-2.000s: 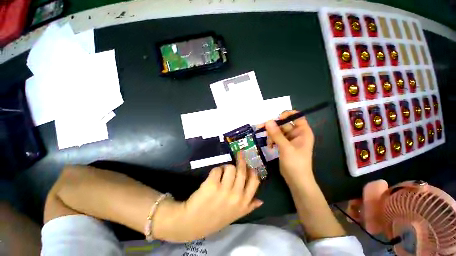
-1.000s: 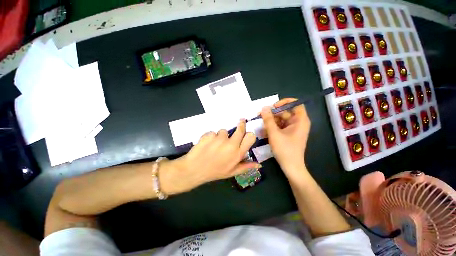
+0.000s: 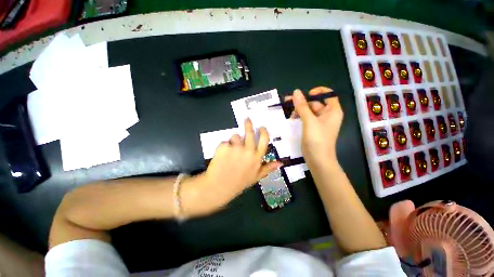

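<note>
My right hand [image 3: 319, 121] holds dark tweezers [image 3: 322, 97] like a pen, their tips over the upper white backing sheet [image 3: 254, 111] beside its grey-marked patch. My left hand [image 3: 235, 165] lies palm down, index finger on the white sheets, thumb over the top part of a phone unit [image 3: 275, 189]. The unit shows a green and silver board in a black shell. Whether the left fingers grip the unit cannot be told. Further white sheets form a cross under both hands. Another phone unit [image 3: 212, 72] lies on the mat above them.
A loose pile of white sheets [image 3: 81, 108] and a dark glossy object [image 3: 24, 149] lie at left. A white tray [image 3: 379, 186] of red-and-black modules stands at right. A pink fan [image 3: 447, 232] is at lower right. A red tray [image 3: 46, 24] lies at upper left, beyond the pale edge.
My right hand and the tweezers have moved up toward the grey-marked patch. The left hand stays by the sheets and unit, with the index finger higher on them. The camera view has shifted.
</note>
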